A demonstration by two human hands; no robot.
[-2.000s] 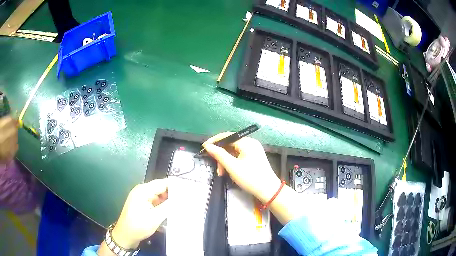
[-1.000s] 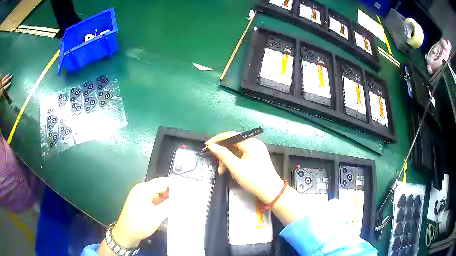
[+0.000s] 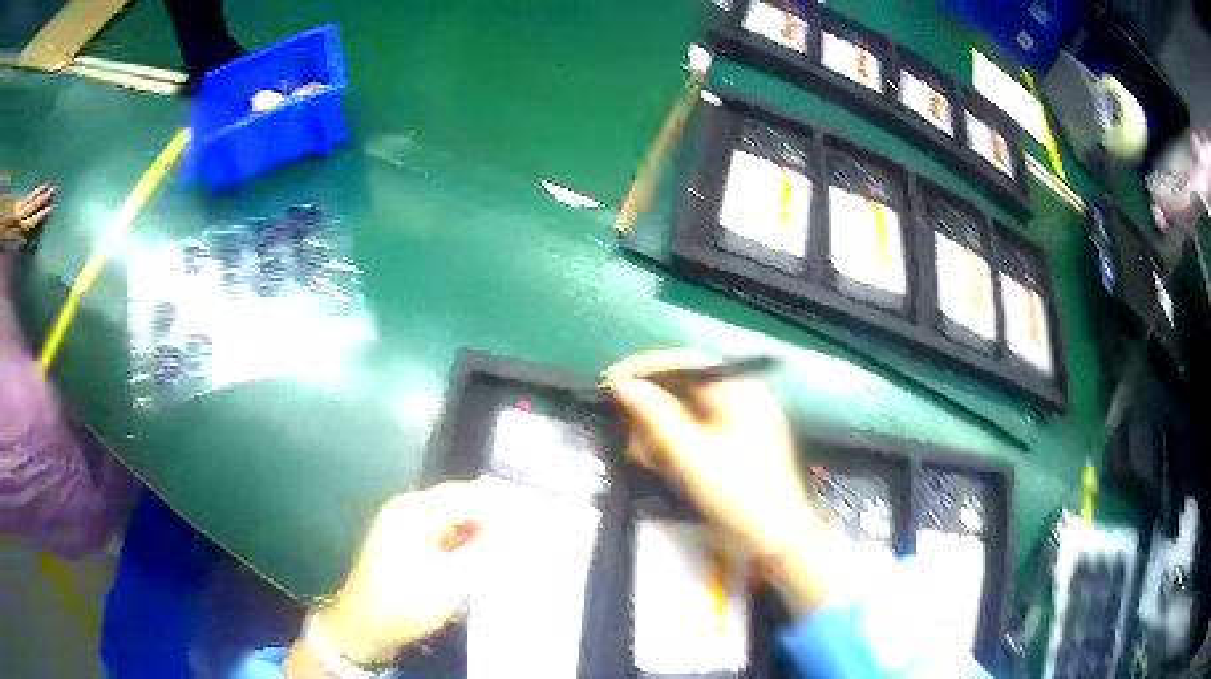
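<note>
The near black foam tray (image 3: 481, 385) lies in front of me with four phone units. The leftmost phone unit (image 3: 538, 451) has a red tab at its top left. My left hand (image 3: 418, 570) lies at its left edge, over the white area; whether it grips anything cannot be told. My right hand (image 3: 724, 458) holds dark pen-like tweezers (image 3: 730, 370) above the second slot and partly hides that phone. The tweezer tip is too blurred to tell if it holds anything. The frame is motion-blurred.
Two more trays of phones stand at the back right (image 3: 691, 219). A blue parts bin (image 3: 272, 113) and a carrier film (image 3: 246, 299) lie at the left. A sheet of black pads (image 3: 1092, 604) is at the right. Another person's hand (image 3: 24, 212) shows at the left edge.
My right hand with the tweezers has moved right, away from the leftmost phone's camera end. My left hand stays by that phone. The whole view has shifted slightly and blurred.
</note>
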